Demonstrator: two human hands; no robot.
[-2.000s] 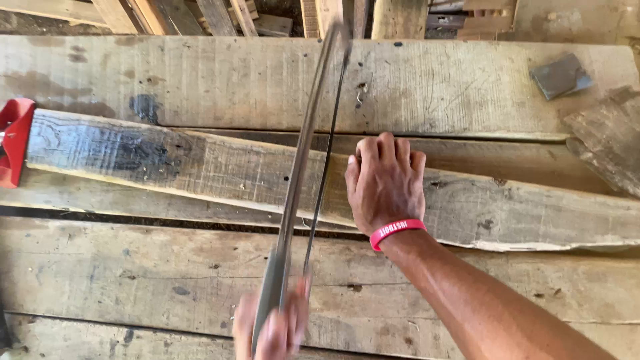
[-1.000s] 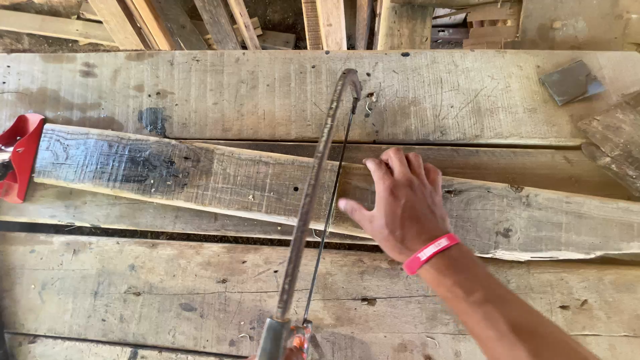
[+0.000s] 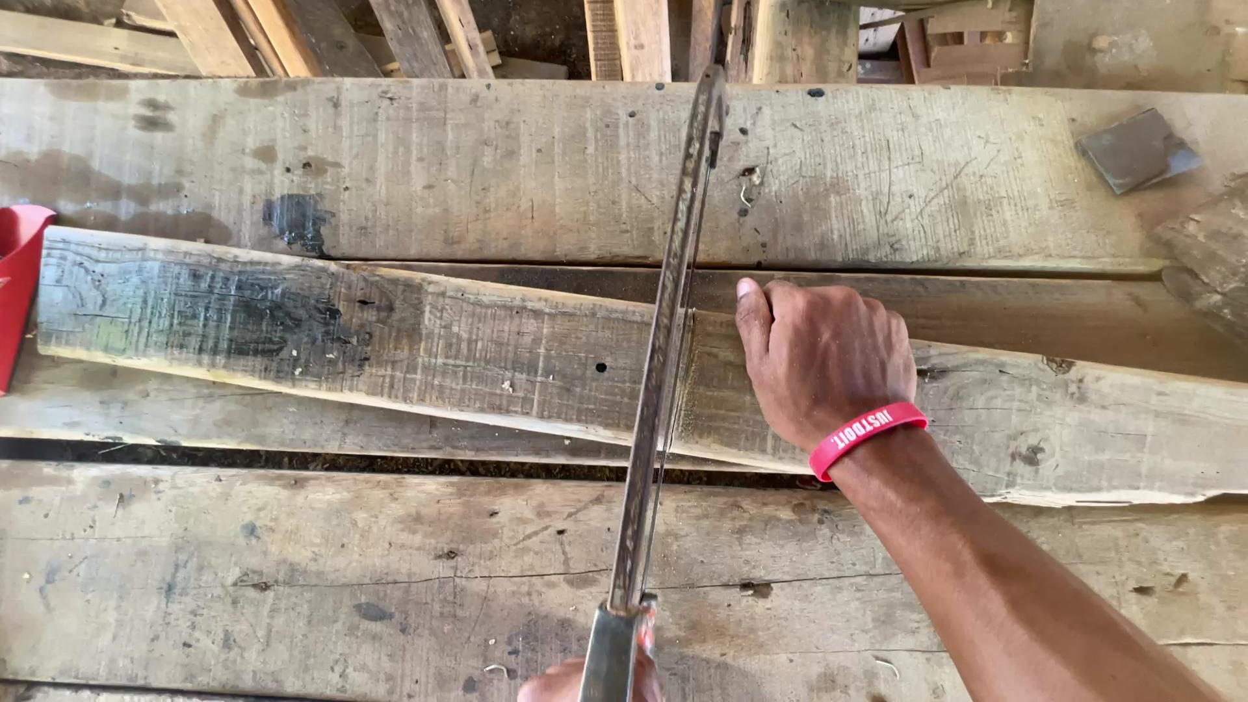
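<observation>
My left hand [image 3: 556, 685] is partly in view at the bottom edge, closed around the handle end of a metal-framed hacksaw [image 3: 665, 322]. The saw points away from me, its thin blade crossing a weathered wooden board [image 3: 497, 346] at a thin line. Just right of the blade, my right hand [image 3: 834, 356], with a pink wristband [image 3: 868, 439], presses on the board. Its fingers curl over the far edge, where the fingertips are hidden, and its thumb lies toward the saw.
The board lies slantwise on a worktop of wide planks [image 3: 390, 565] with gaps between them. A red object [image 3: 18, 283] touches its left end. At the right are a dark flat piece [image 3: 1136, 151] and a rough wood piece [image 3: 1214, 258]. Timber offcuts [image 3: 419, 39] stand beyond the far edge.
My right hand was spread wider a second ago, and its fingers are now curled in. The saw is more upright in the view than before, and the left hand has moved lower.
</observation>
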